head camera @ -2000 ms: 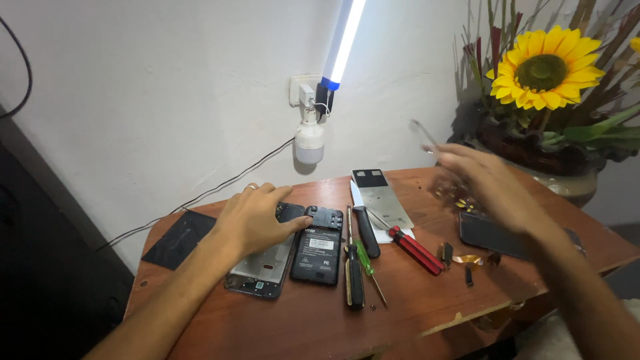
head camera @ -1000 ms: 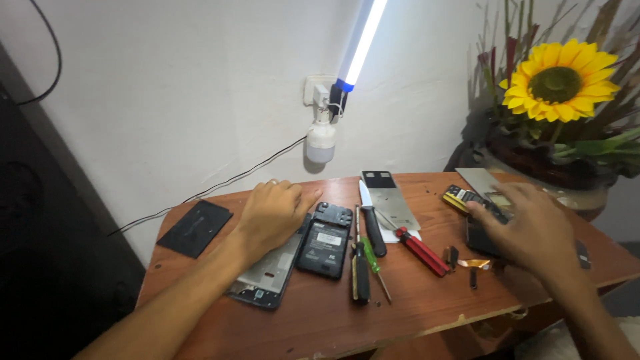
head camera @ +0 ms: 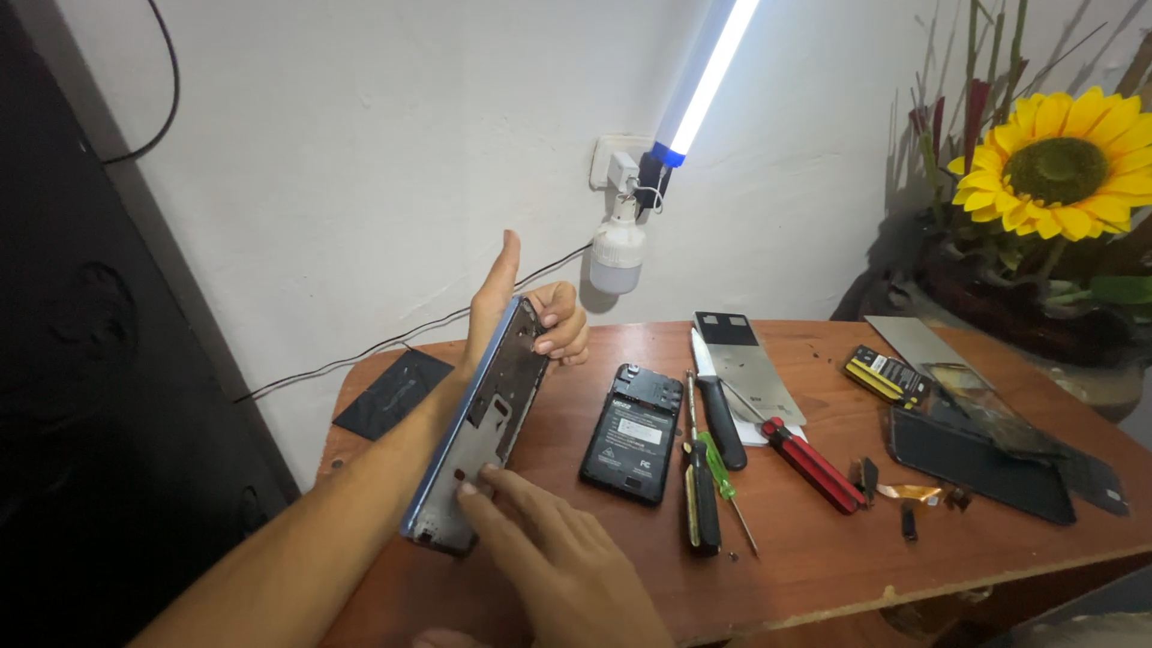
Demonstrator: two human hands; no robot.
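My left hand (head camera: 551,317) grips the upper end of a smartphone frame (head camera: 490,427), held tilted above the table, its thumb pointing up. The frame has a blue edge and a bare metal inner side with cutouts. My right hand (head camera: 562,562) has its fingertips at the frame's lower inner face; whether it grips the frame is unclear. Right of the frame lies an opened black phone (head camera: 633,436). Beside that are a black-handled screwdriver (head camera: 700,495), a green-handled screwdriver (head camera: 720,468), a knife (head camera: 720,414) and a red-handled tool (head camera: 814,468).
A metal phone plate (head camera: 760,373) lies behind the tools. On the right are a battery (head camera: 886,376), dark phone panels (head camera: 981,468) and copper-coloured flex scraps (head camera: 913,492). A dark flat piece (head camera: 393,393) is at the left. Behind stand a lit tube lamp (head camera: 715,76) and a sunflower pot (head camera: 990,297).
The phone frame has been lifted off the table and tilted up in my left hand. My right hand has moved left from the battery and panels to the frame.
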